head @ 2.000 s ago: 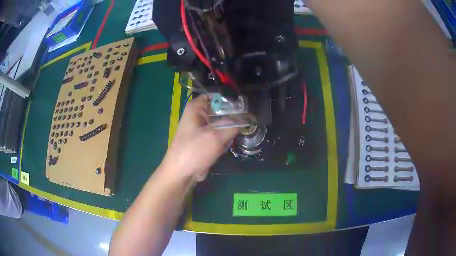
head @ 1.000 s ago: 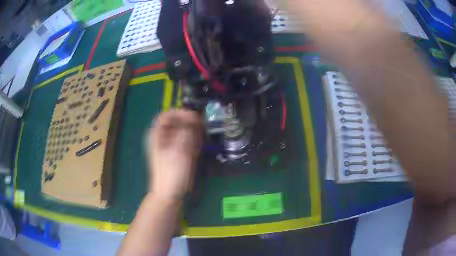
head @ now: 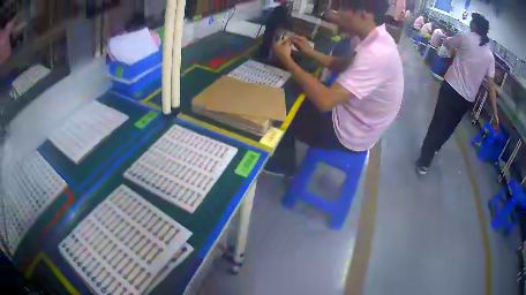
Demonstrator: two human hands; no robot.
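Neither of my hands is in the picture. Nearest in front of me, a module tray (head: 124, 242) lies at the lower left of the bench, a white sheet with rows of small dark-headed strips, with another sheet under it. A second module tray (head: 181, 167) lies behind it, beside a small green label (head: 247, 163). Another module tray (head: 32, 196) is at the left edge, partly cut off. The test fixture is not clearly in view.
A white sheet (head: 86, 129) and blue bins (head: 135, 72) are at the back left. White posts (head: 173, 52) rise from the bench. Brown boards (head: 242, 101) are stacked beyond. A seated person (head: 369, 86) works on a blue stool (head: 326, 181). Another person (head: 461, 75) stands in the aisle.
The view has swung right, away from the fixture and the brown parts board, to the neighbouring bench and aisle. Both my hands have left the picture.
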